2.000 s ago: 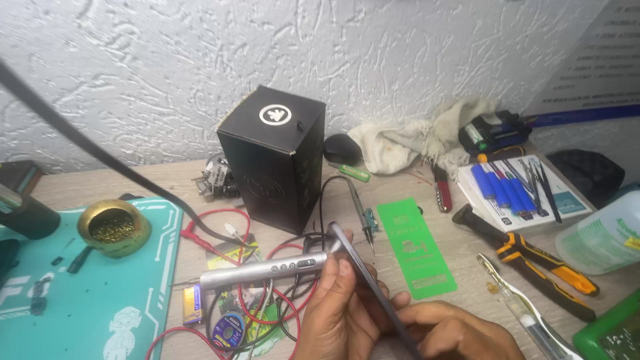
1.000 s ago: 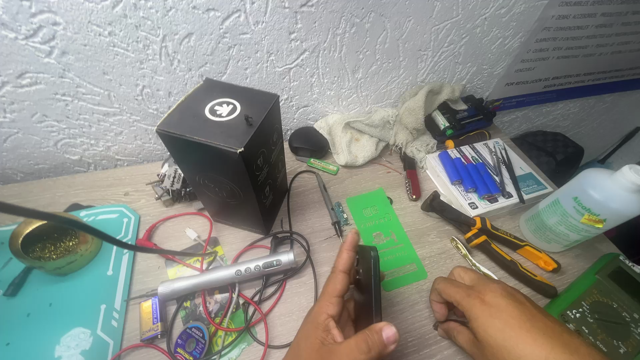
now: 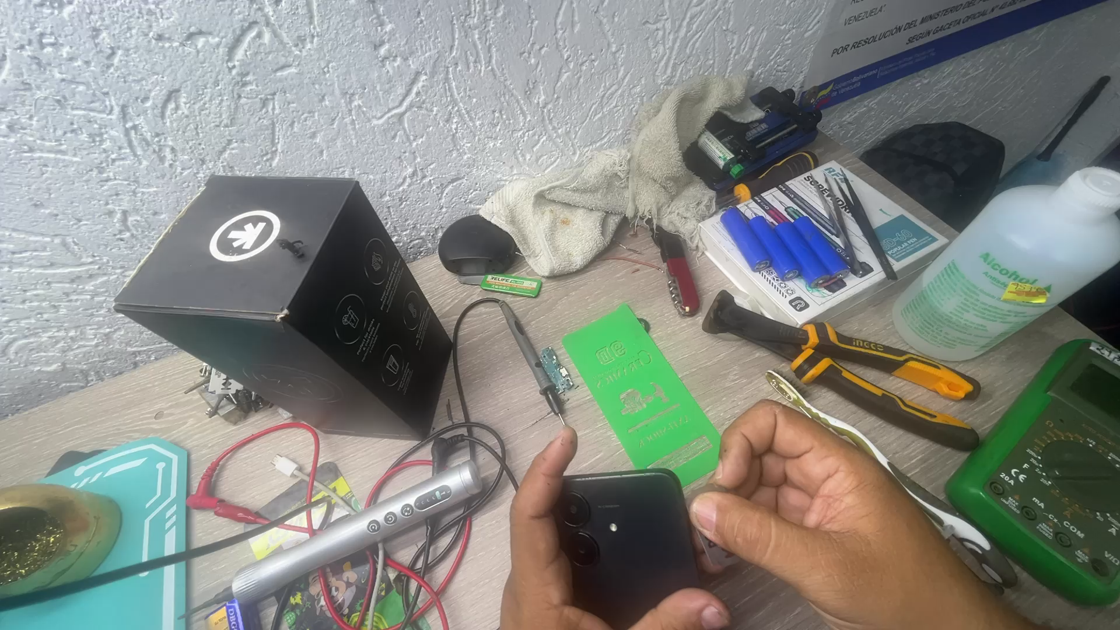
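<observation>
A black smartphone (image 3: 630,538) lies in my left hand (image 3: 547,551), its back with the camera lenses facing up. The thumb and fingers of that hand grip its edges. At the phone's right side is my right hand (image 3: 809,516), thumb and index finger pinching a small grey piece (image 3: 716,553) at the phone's edge; most of the piece is hidden. Just beyond the phone are a green stencil-like card (image 3: 643,394), a small circuit board (image 3: 558,369) and a grey test probe (image 3: 529,354).
Left of my hands are a silver pen-shaped tool (image 3: 359,529), red leads (image 3: 319,446) and a black box (image 3: 289,297). To the right lie orange-handled pliers (image 3: 849,363), a green multimeter (image 3: 1050,481) and an alcohol bottle (image 3: 997,262). A grey cloth (image 3: 604,201) rests by the wall.
The phone, seen edge-on before, now shows its back. My right hand, apart from the phone one second ago, is now at its right edge. The view has shifted.
</observation>
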